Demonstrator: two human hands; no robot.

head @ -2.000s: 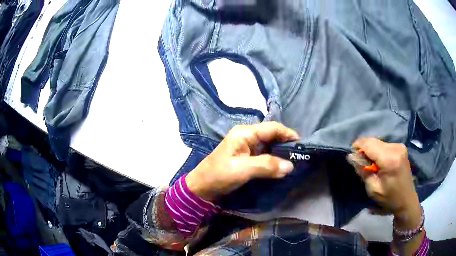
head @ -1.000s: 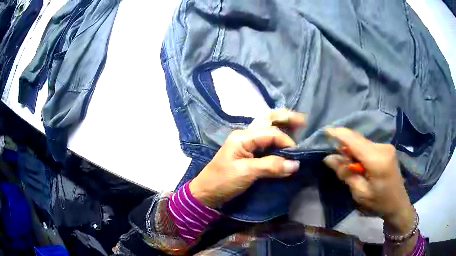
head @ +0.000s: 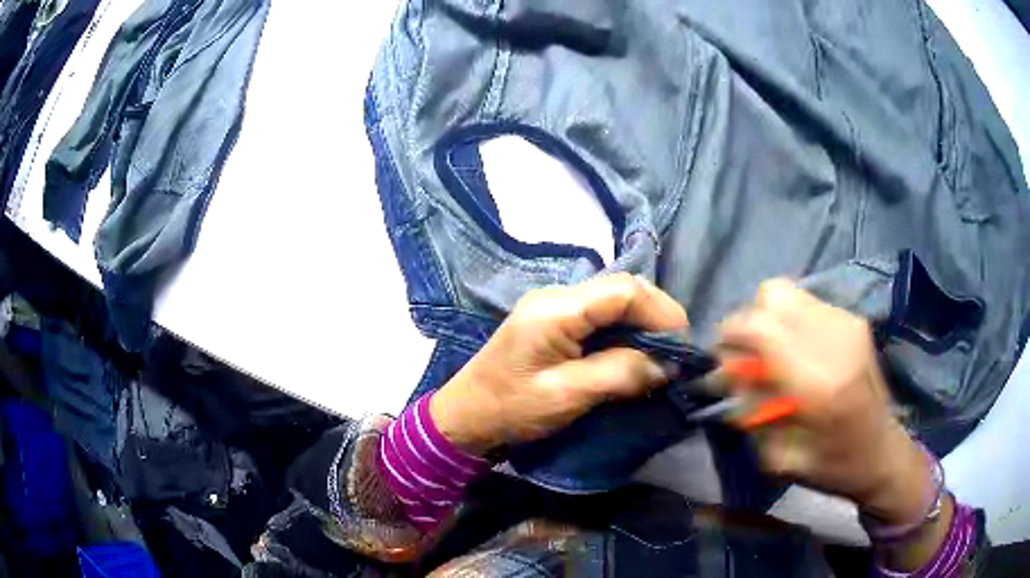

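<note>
A denim jacket (head: 768, 169), grey-blue inside out, lies spread in front of me with an oval armhole on its left side. My left hand (head: 559, 367) pinches the dark blue neck edge between thumb and fingers. My right hand (head: 819, 390) holds small snips (head: 768, 411) with orange-red handles. Their metal blades point left at the pinched edge, close to my left fingertips. My right hand and the snips are blurred, so I cannot tell whether the blades touch the cloth. The dark blue collar (head: 599, 452) hangs below my left hand.
Another grey-blue denim garment (head: 181, 158) lies on the white table (head: 305, 226) at the left. Dark garments (head: 169, 440) are piled below the table's edge at the lower left, with a bright blue item (head: 113, 561) among them.
My right hand has moved in beside my left, and the snips' blades now show at the neck edge. The brand lettering seen earlier is out of sight.
</note>
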